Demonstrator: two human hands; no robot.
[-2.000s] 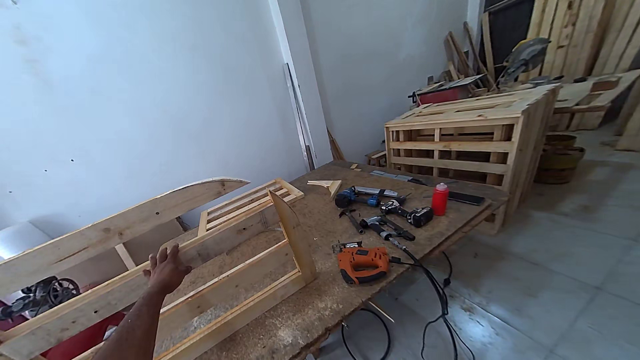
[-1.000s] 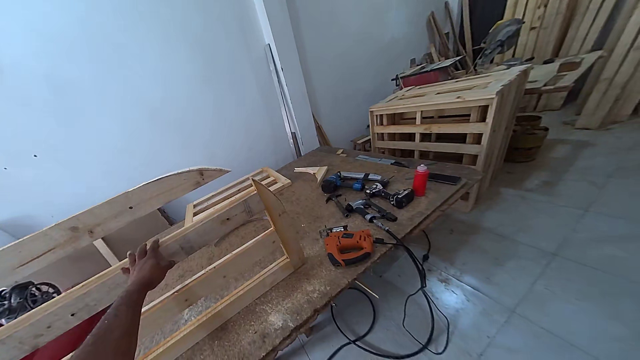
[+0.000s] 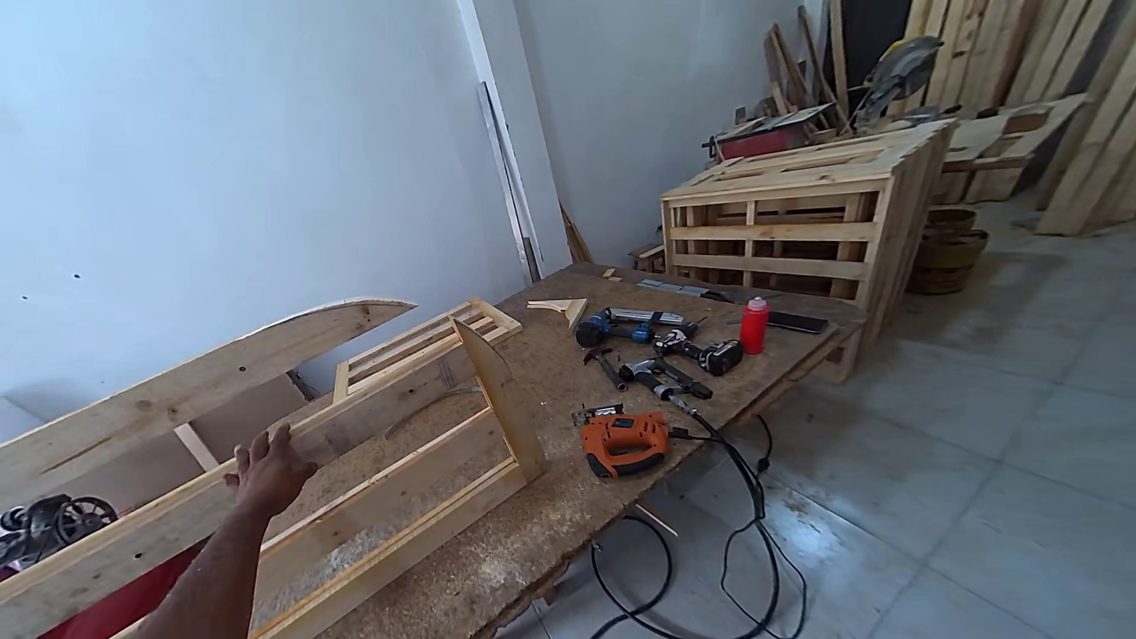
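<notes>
My left hand (image 3: 271,470) rests on the top rail of a long wooden frame (image 3: 390,399), its fingers curled over the edge. The frame lies along the chipboard tabletop (image 3: 524,524), with a pointed end board standing at its right end. Behind it are a small slatted wooden frame (image 3: 426,342) and a long board with a curved end (image 3: 240,366). To the right of the frame lie an orange jigsaw (image 3: 624,442), a hammer (image 3: 607,367), an air tool with a hose (image 3: 661,377), a cordless drill (image 3: 701,349) and a blue power tool (image 3: 621,328). My right hand is out of view.
A red squeeze bottle (image 3: 754,326) stands near the table's right edge. Black cables and a hose (image 3: 754,515) hang to the tiled floor. Beyond the table stands a slatted wooden crate (image 3: 772,235). A miter saw (image 3: 901,71) and leaning planks (image 3: 985,53) are at the back.
</notes>
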